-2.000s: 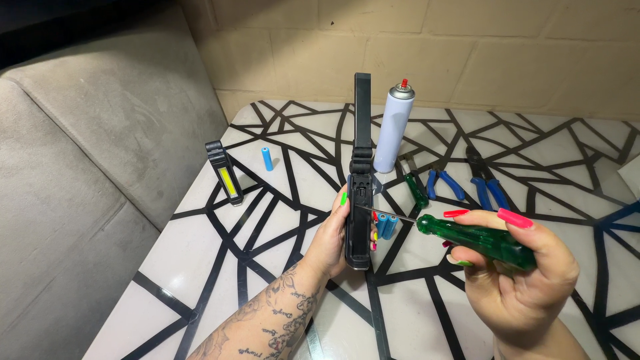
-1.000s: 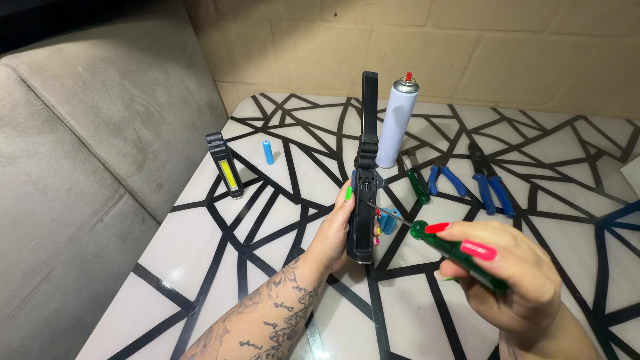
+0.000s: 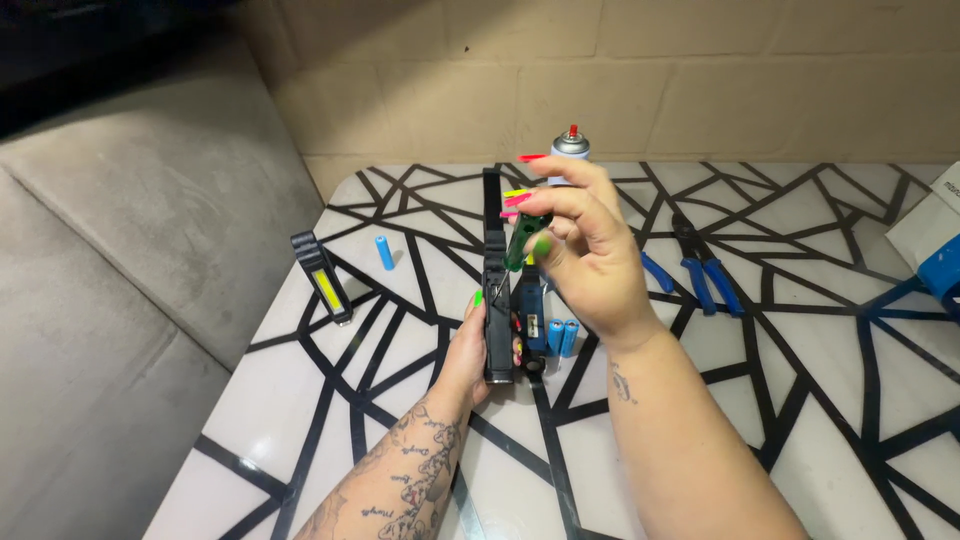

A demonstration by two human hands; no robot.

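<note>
My left hand (image 3: pixel 470 352) grips a black folding work light (image 3: pixel 498 322), which stands unfolded and upright with its narrow side facing me. In my right hand (image 3: pixel 589 259) is a screwdriver with a green handle (image 3: pixel 519 244), held steeply; its thin shaft points down to the middle of the light's body. Whether the tip touches cannot be told. Just behind and right of the light is a dark blue and black device (image 3: pixel 532 319), partly hidden. Beside it stand two blue battery cells (image 3: pixel 562 338).
Another black work light with a yellow strip (image 3: pixel 324 281) and a blue cell (image 3: pixel 385 253) stand at the left. Farther right lie blue-handled pliers (image 3: pixel 709 281) and another blue-handled tool (image 3: pixel 658 272). A spray can (image 3: pixel 571 146) stands behind my right hand. A white and blue package (image 3: pixel 930 232) is at the right edge.
My right hand has risen and moved in over the work light, turning the screwdriver from slanted sideways to steep. My left hand still holds the light.
</note>
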